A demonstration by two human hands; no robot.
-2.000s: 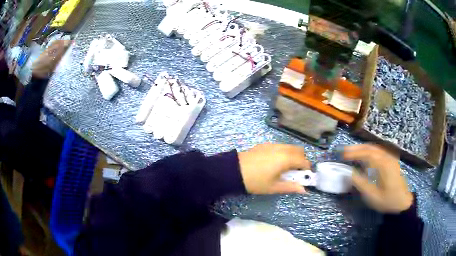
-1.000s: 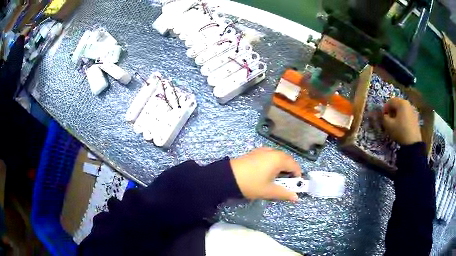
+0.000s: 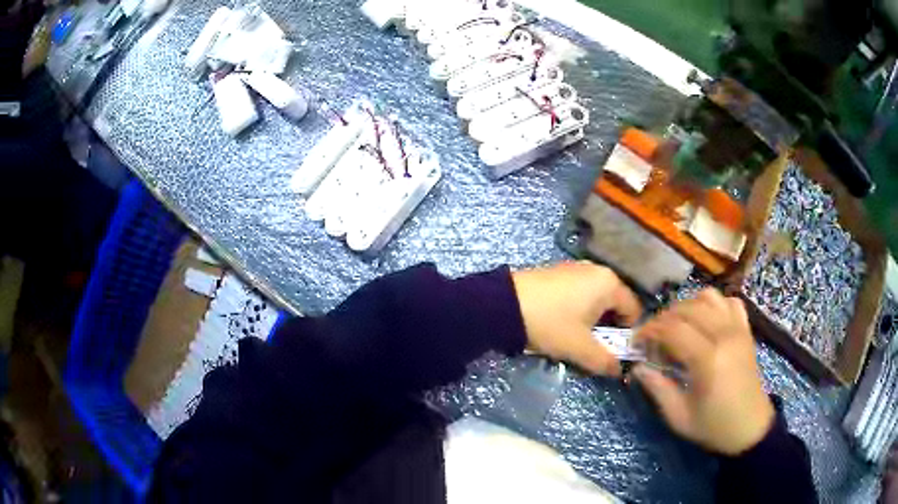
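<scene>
My left hand [image 3: 576, 313] grips a small white fan unit [image 3: 616, 342] by its handle, low over the bench in front of me. My right hand [image 3: 704, 369] is at the other end of the unit, its fingers over it. The fan head is mostly hidden by my right hand, and I cannot tell whether a small part is between its fingers. The parts carton [image 3: 859, 349], with many tiny grey-white pieces, is just beyond my right hand.
The press fixture [image 3: 655, 212], orange with pale pads, stands beyond my hands under the dark press. Handle housings [image 3: 369, 202] with red and black wires lie left of it, with a longer row behind. A blue crate [image 3: 94, 345] stands at the left.
My right hand was in the parts carton one second ago and is now back at the fan unit, covering its round head. My left hand still holds the handle. The view has shifted.
</scene>
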